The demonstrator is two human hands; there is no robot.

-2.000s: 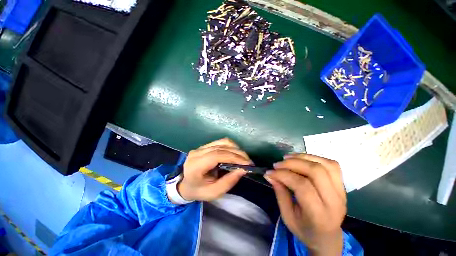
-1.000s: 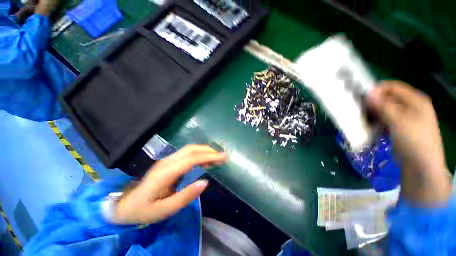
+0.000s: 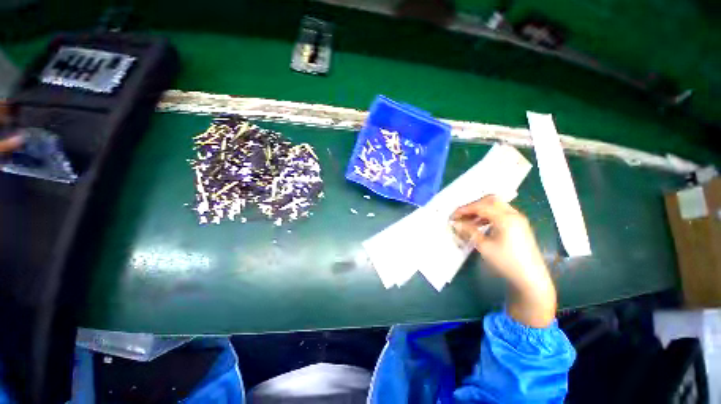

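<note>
My right hand (image 3: 506, 237) is over the white sticker sheets (image 3: 411, 241). Its thumb and fingers bend close together at the sheets' surface; whether they pinch anything is not clear. At the far left edge, my left hand (image 3: 9, 144) is cut off and dark, with its fingertips on a silver panel (image 3: 43, 156). The panel is tilted over the black compartment tray (image 3: 39, 205). Another silver-white panel with dark marks (image 3: 88, 69) lies in the tray's upper pocket.
A heap of dark, gold and white slivers (image 3: 253, 170) lies on the green bench (image 3: 300, 292). A blue bin (image 3: 439, 154) holds pale slivers. A long white strip (image 3: 560, 185) lies right. A small part (image 3: 312, 49) sits on the green rear surface. A brown box (image 3: 696, 237) stands far right.
The view has turned rightward. My right hand has gone from holding a panel up to reaching down on the sheets. My left hand has moved to the tray at the left edge.
</note>
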